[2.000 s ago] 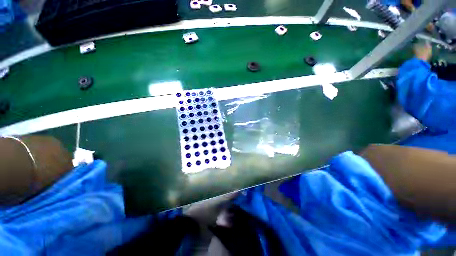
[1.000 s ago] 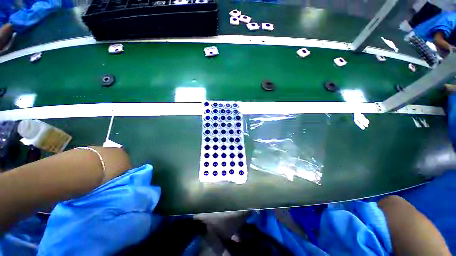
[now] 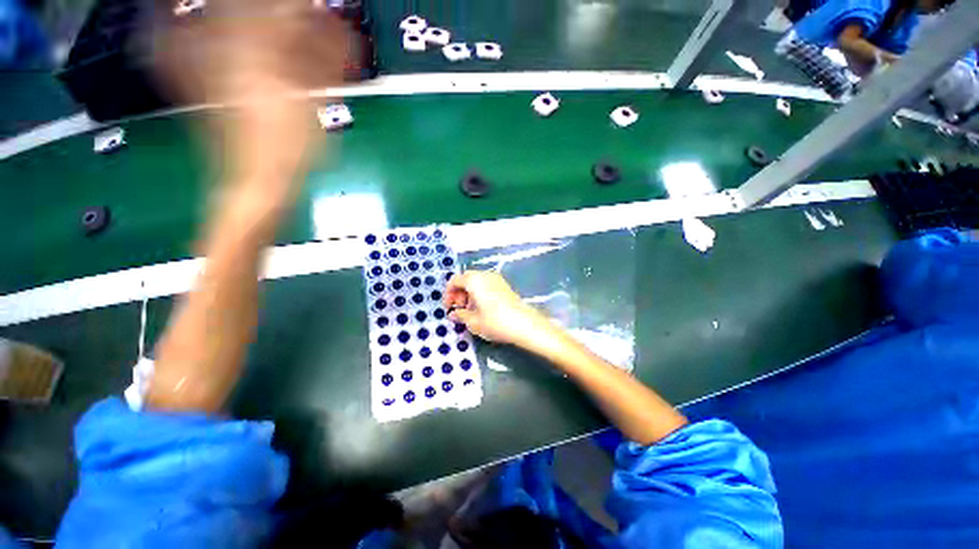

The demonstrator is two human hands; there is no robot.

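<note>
The pale sheet [image 3: 414, 370] with rows of small dark dots lies on the green bench, its far end over the pale rail. My right hand [image 3: 480, 305] is at the sheet's right edge, fingertips close together over the dots. Whether a dot is between them cannot be told. My left hand [image 3: 252, 48] is raised or stretched out at the upper left, strongly blurred, in front of the black tray; its fingers and anything in them cannot be made out. Black round parts [image 3: 475, 184] lie spaced on the green belt.
A clear plastic bag [image 3: 590, 284] lies right of the sheet, partly behind my right forearm. Small white square parts [image 3: 545, 104] lie on and beyond the belt. A black compartment tray [image 3: 107, 64] is at the upper left. A slanted metal post [image 3: 816, 129] and another person's blue sleeve [image 3: 912, 284] are at right.
Both my hands have come into view: the left reaches across the belt, the right is at the sheet. The view has shifted and parts on the belt show in different places.
</note>
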